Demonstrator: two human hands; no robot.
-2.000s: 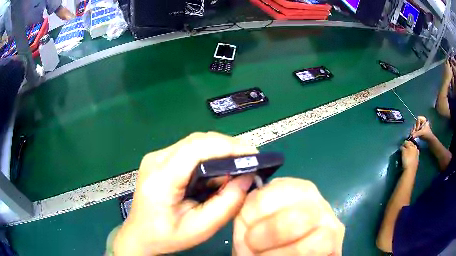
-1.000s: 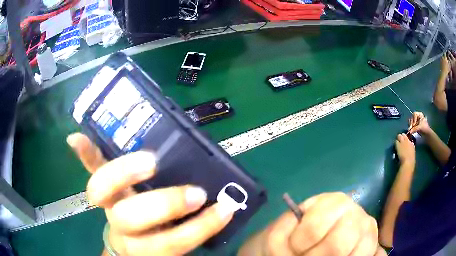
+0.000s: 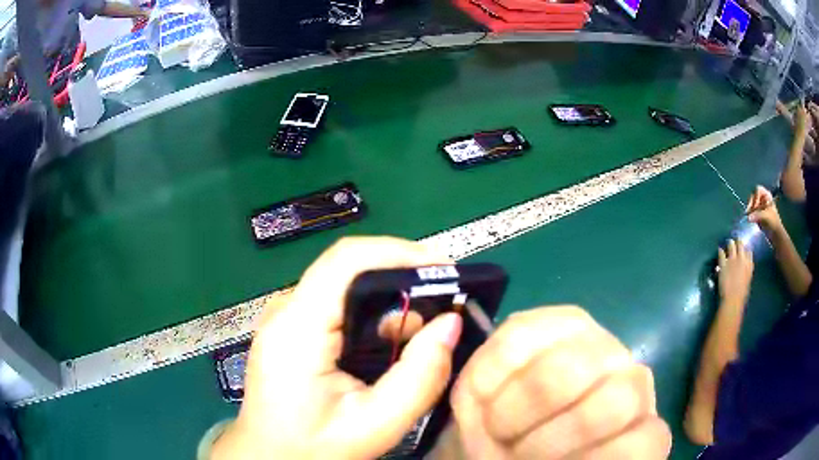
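Observation:
A black phone housing (image 3: 368,310) is held above the near bench, its open inner side towards me and its narrow top end up. A white-silver strip shows on the top edge, with a thin red wire and a round speaker below it. My left hand (image 3: 332,368) grips the housing from the left, thumb inside near the top end. My right hand (image 3: 561,391) is a fist around a small tool (image 3: 479,316); its thin shaft reaches the housing's top right inner corner. The tip's exact contact is blurred. The lower housing is partly hidden by my hands.
Open handsets (image 3: 308,214) and a keypad phone (image 3: 300,123) lie on the green belt beyond a worn rail (image 3: 503,225). Another unit (image 3: 232,370) lies left of my left hand. A co-worker's hands (image 3: 736,262) are at right. Red trays (image 3: 525,14) stand at the back.
The housing has turned from its outer back side to its open inner side, top end up. The tool now reaches its top end. The handsets on the belt have shifted left.

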